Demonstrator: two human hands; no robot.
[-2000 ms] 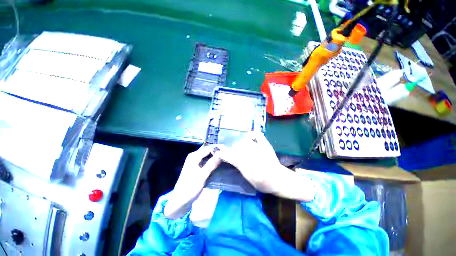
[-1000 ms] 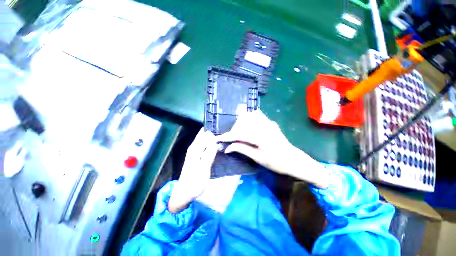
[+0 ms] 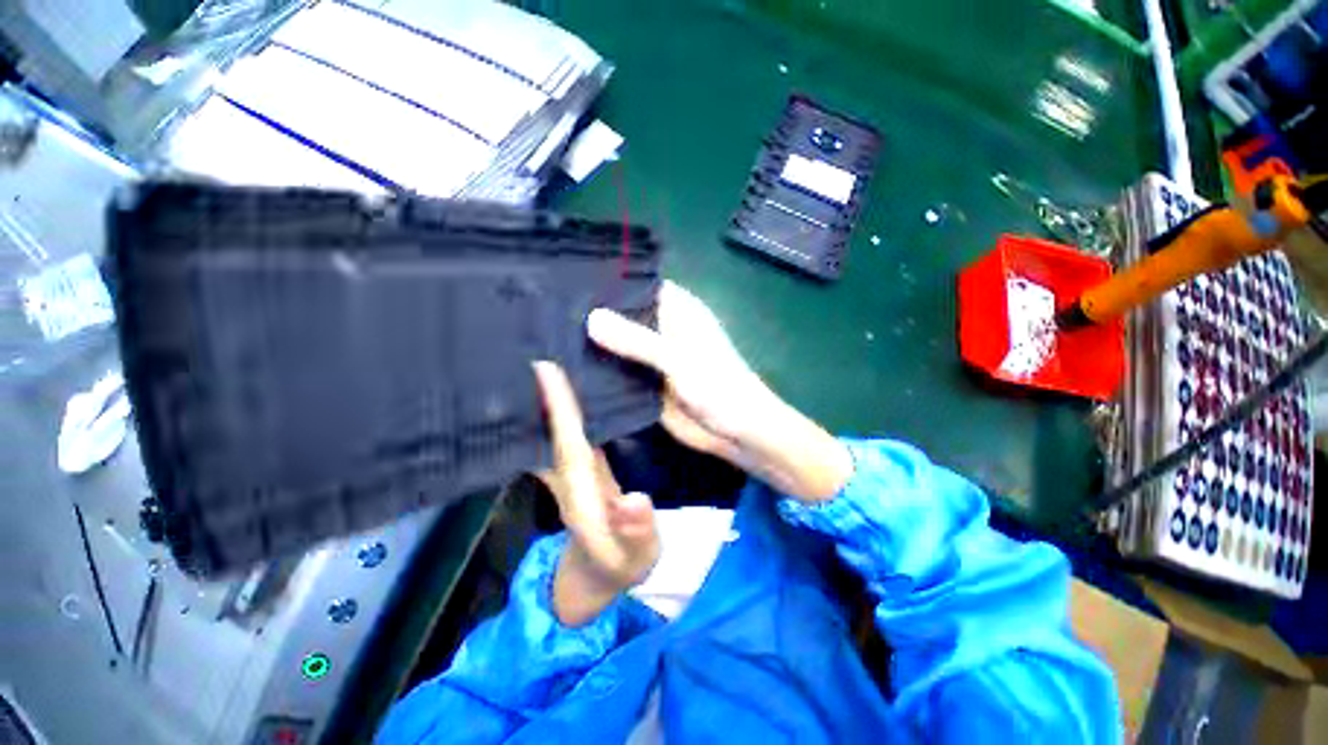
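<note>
A dark black plastic housing (image 3: 364,349) is held up at the left, large and blurred, with its broad flat side towards me. My right hand (image 3: 699,364) grips its right end, with a finger lying over the face. My left hand (image 3: 590,502) is at its lower edge, one finger up against the face and the rest partly hidden behind it. A thin red wire (image 3: 625,218) rises above the housing's right end. A second black housing (image 3: 805,189) with a white rectangular piece (image 3: 819,179) lies on the green bench.
Stacked white packs (image 3: 364,88) lie behind the held housing. A silver-white machine top (image 3: 73,582) is at the left. A red bin (image 3: 1043,320) with small white parts, an orange screwdriver (image 3: 1180,262) and a component tray (image 3: 1238,422) are at the right. A carton (image 3: 1114,633) is lower right.
The housing has been lifted from in front of my body, turned sideways and moved left over the machine. Its ribbed inside no longer shows. The camera view has shifted left.
</note>
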